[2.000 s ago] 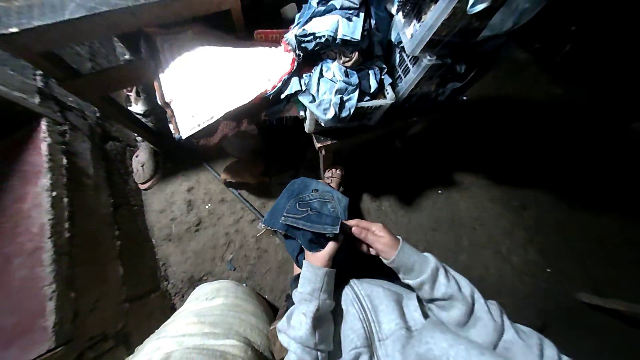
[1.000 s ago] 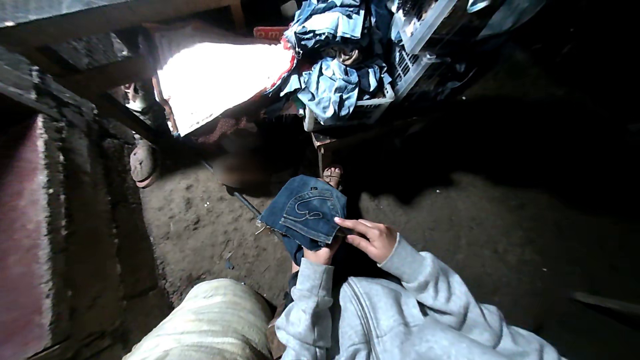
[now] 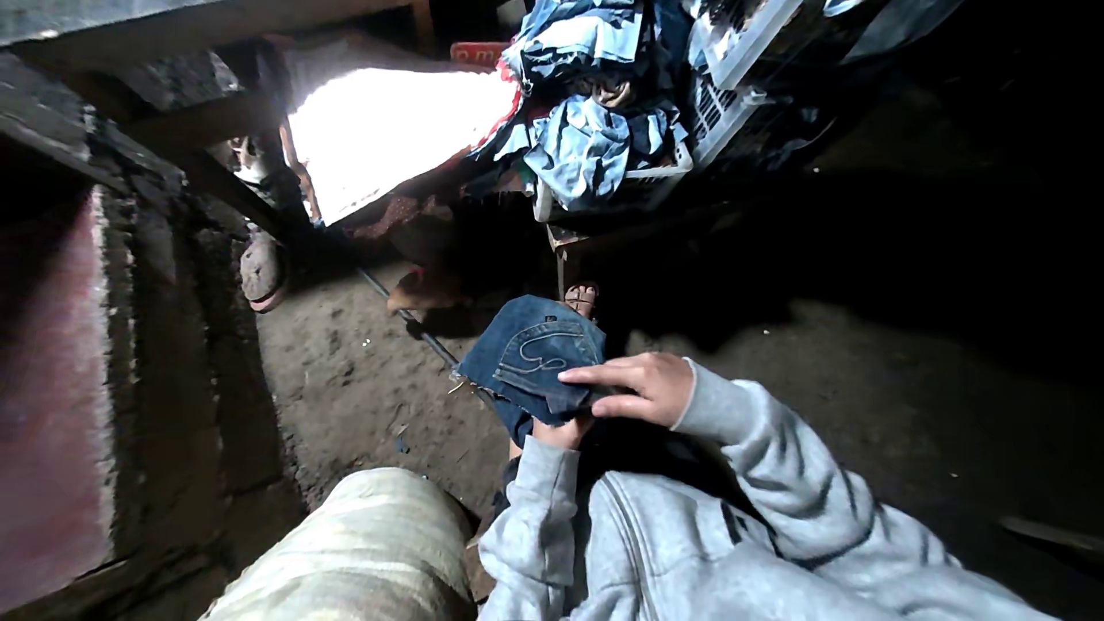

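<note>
A cut piece of blue denim (image 3: 517, 345) with a stitched back pocket (image 3: 552, 354) lies spread in front of me, its lower left edge frayed. My left hand (image 3: 562, 431) is under its near edge and holds it from below; the fingers are hidden by the cloth. My right hand (image 3: 642, 388) lies over the right side of the pocket, index finger extended onto the denim, the other fingers partly bent. Whether the right fingers also pinch the edge is not clear.
Denim scraps (image 3: 582, 147) fill a white plastic crate (image 3: 664, 172) ahead. A brightly lit sheet (image 3: 397, 129) lies left of it. A pale rounded bundle (image 3: 371, 552) is near my left side, a metal rod (image 3: 431, 343) on the dirt floor, a shoe (image 3: 261, 267) beyond.
Two seconds ago my right hand held the right edge of the denim; it has since moved onto the pocket with its index finger extended. The left hand stays beneath the cloth.
</note>
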